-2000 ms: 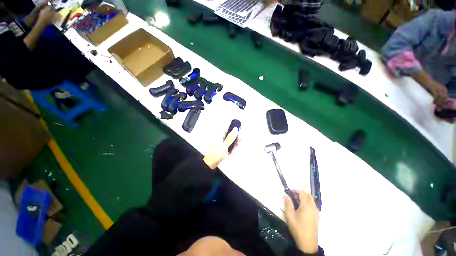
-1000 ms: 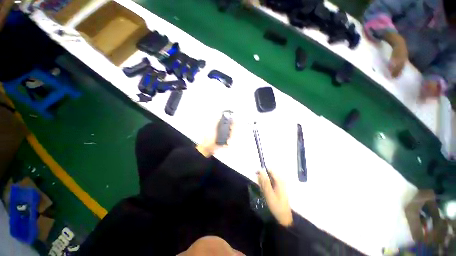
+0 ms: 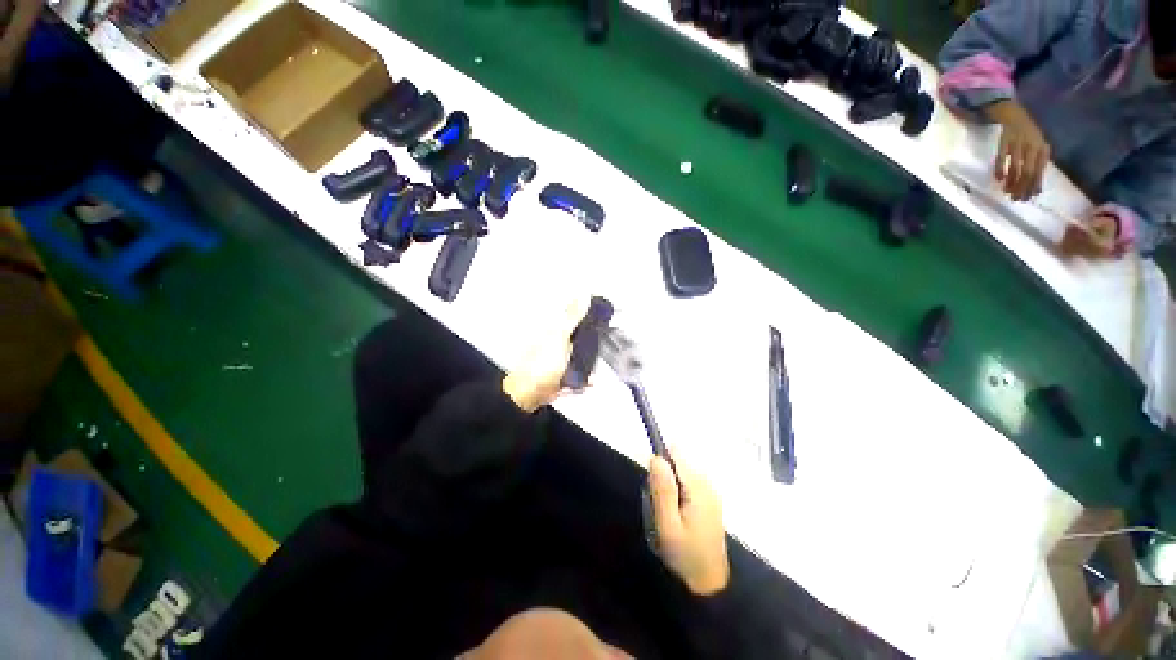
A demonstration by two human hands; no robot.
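My left hand (image 3: 544, 375) holds a black device housing (image 3: 588, 343) upright over the front edge of the white bench. My right hand (image 3: 687, 522) grips the dark handle of a hammer (image 3: 651, 419). The hammer's silvery head is right beside the housing and looks to touch it; the exact contact is blurred. A black rounded case (image 3: 686, 262) lies behind them. A long dark flat tool (image 3: 780, 410) lies to the right. Blue-trimmed housings (image 3: 475, 174) lie in a pile at the left, with one housing (image 3: 571, 205) apart from them.
An open cardboard carton (image 3: 294, 84) stands left of the pile. A small carton (image 3: 1107, 580) is at the bench's right end. Behind the bench runs a green conveyor (image 3: 851, 264) with black housings. Across it, a person's hands (image 3: 1023, 152) are over another bench. A blue stool (image 3: 116, 232) stands at left.
The hammer has swung left from the bench, and its head is now at the housing in my left hand. That housing has been turned. The view has shifted, moving the bench items up and left.
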